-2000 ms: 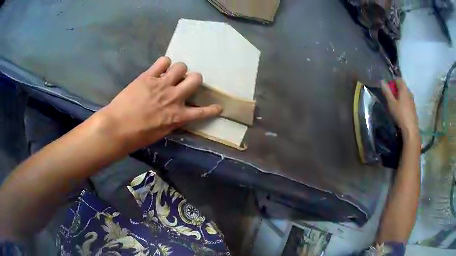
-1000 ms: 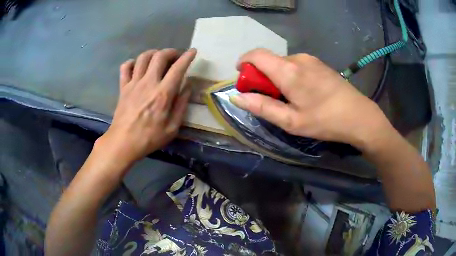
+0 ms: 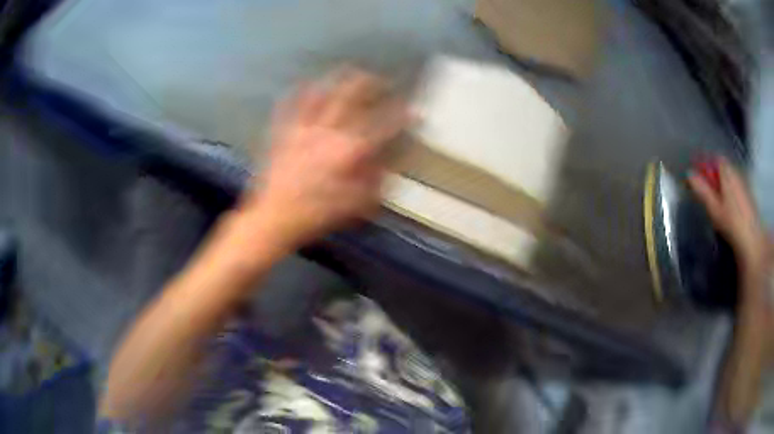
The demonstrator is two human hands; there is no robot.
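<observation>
A pale pocket piece (image 3: 490,119) with a brown folded hem strip (image 3: 475,180) lies on the pressing table, on top of a stack of unpressed pockets (image 3: 458,222) whose pale face and yellowish edge show at the table edge. My left hand (image 3: 331,148) is blurred and is over or beside the piece's left end; contact and grip cannot be told. The steam iron (image 3: 679,237) stands at the right, its yellowish rim facing left. My right hand (image 3: 731,202) is at its red handle, fingers around or on it.
A pile of finished brown pockets (image 3: 547,32) lies beyond the work. The padded table's front edge (image 3: 509,301) runs slantwise below the work. A dark heap (image 3: 709,59) is at the upper right. The whole view is blurred.
The iron has gone from the hem strip to the right side, with my right hand at its handle. My left hand is raised or moving, more blurred than before. The view has turned.
</observation>
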